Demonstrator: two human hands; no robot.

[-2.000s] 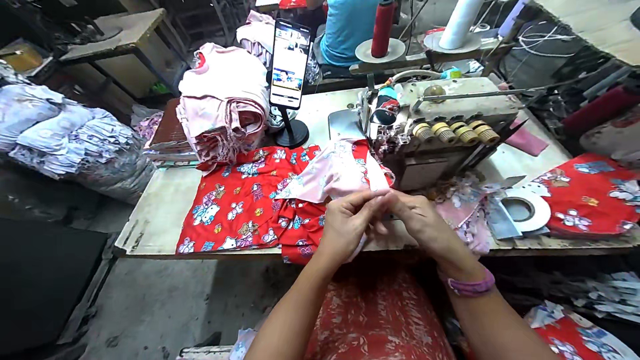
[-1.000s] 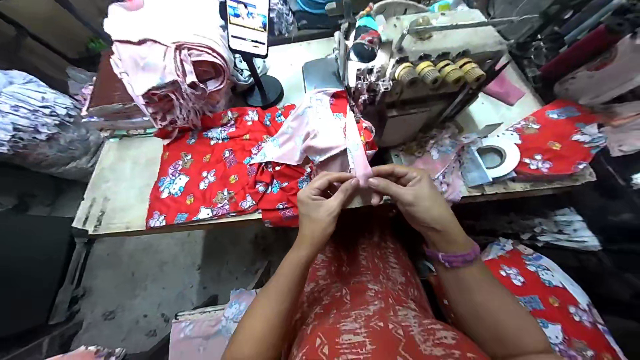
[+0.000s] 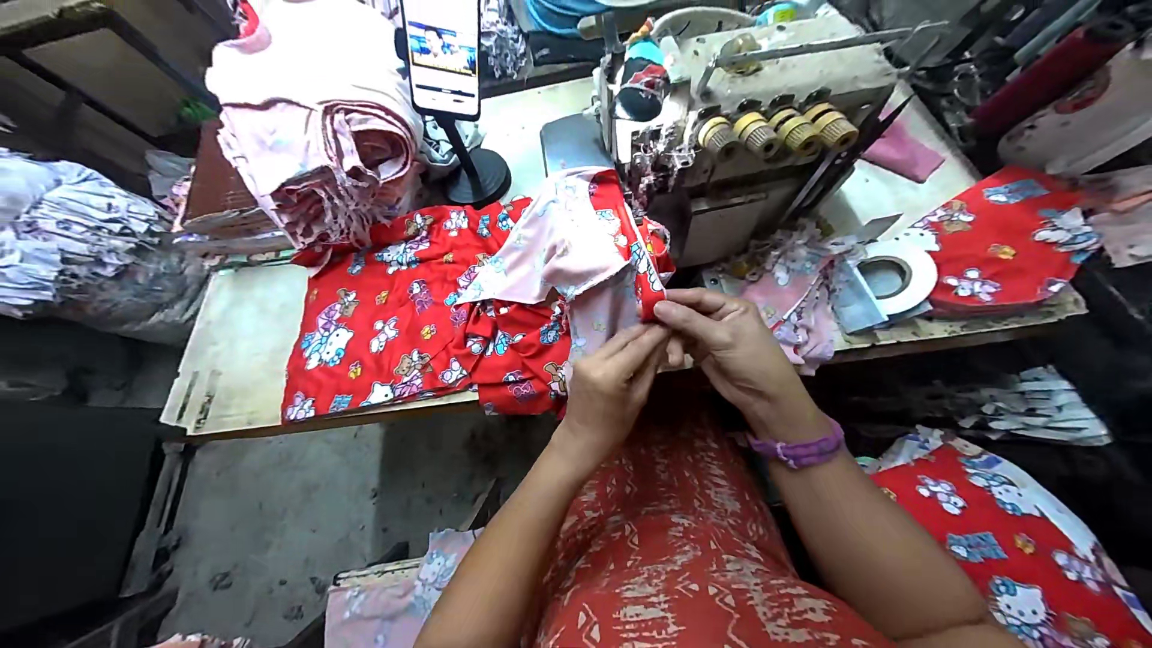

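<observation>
My left hand (image 3: pixel 614 382) and my right hand (image 3: pixel 729 346) meet at the table's front edge, fingertips pinching the near end of a red printed fabric edge (image 3: pixel 645 279). That edge runs up to the needle area of an overlock sewing machine (image 3: pixel 747 171). Pale pink printed fabric (image 3: pixel 558 238) lies folded beside it, over a larger red printed cloth (image 3: pixel 387 315) spread on the table to the left. The machine's presser foot is hard to make out behind the cloth. A purple band is on my right wrist.
A phone on a stand (image 3: pixel 444 54) and a stack of folded pink fabric (image 3: pixel 315 126) are at the back left. Right of the machine lie a roll of white tape (image 3: pixel 891 277), fabric scraps (image 3: pixel 787 297) and red printed pieces (image 3: pixel 999 243). More red printed fabric (image 3: pixel 1017 540) hangs low at right.
A pink strip showed at my fingertips one second ago; now a red printed edge is between them. The view has shifted, bringing the table closer.
</observation>
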